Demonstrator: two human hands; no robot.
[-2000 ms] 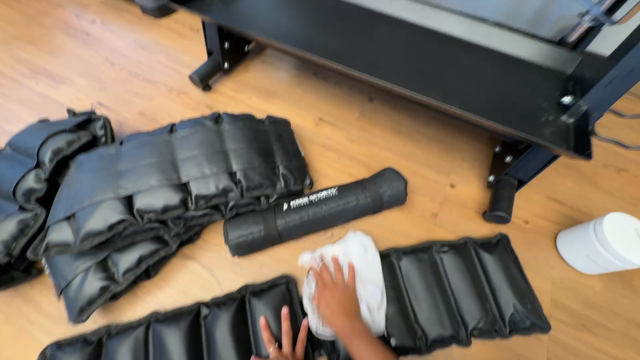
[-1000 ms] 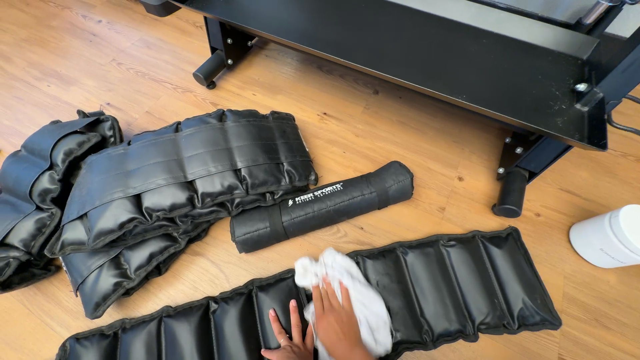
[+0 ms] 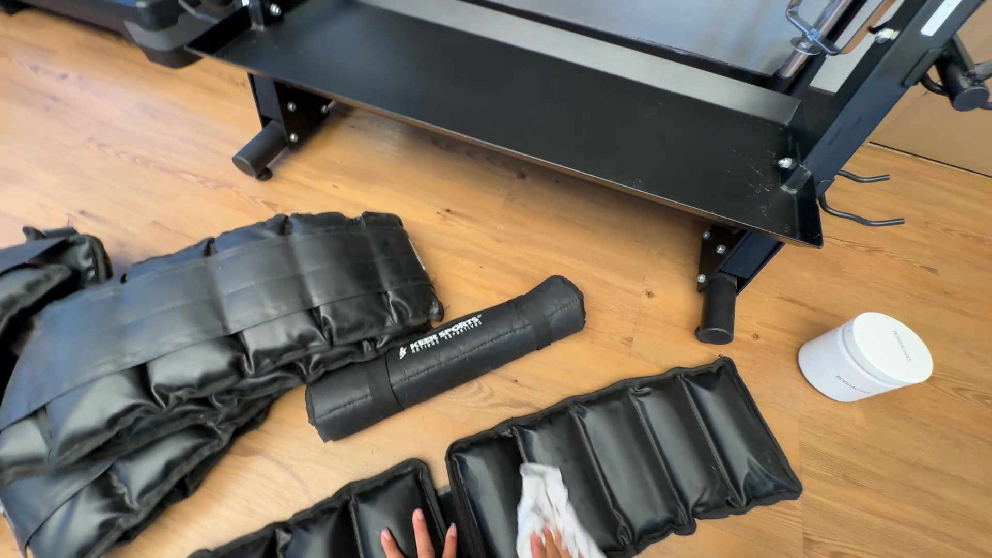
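A black padded ankle weight with stitched pockets (image 3: 655, 446) lies unrolled on the wood floor at the bottom. My left hand (image 3: 418, 539) rests on its left section with fingers spread; only the fingers show. My right hand (image 3: 549, 546) presses a white cloth (image 3: 546, 500) onto the right section, its fingertips just in view at the bottom edge. Behind them lies a rolled black padded piece with straps and white Keer Sports lettering (image 3: 457, 360). More black padded weights (image 3: 232, 302) are piled at the left.
A black metal rack with a bottom shelf (image 3: 542, 116) stands across the back, its rubber-capped foot (image 3: 717, 310) on the floor. A white lidded tub (image 3: 860, 360) stands at the right. Metal hooks (image 3: 860, 213) stick out from the rack's right side.
The view has shifted, with things lower in the picture. The cloth under my right hand has moved away from my left hand, to the right along the padded weight.
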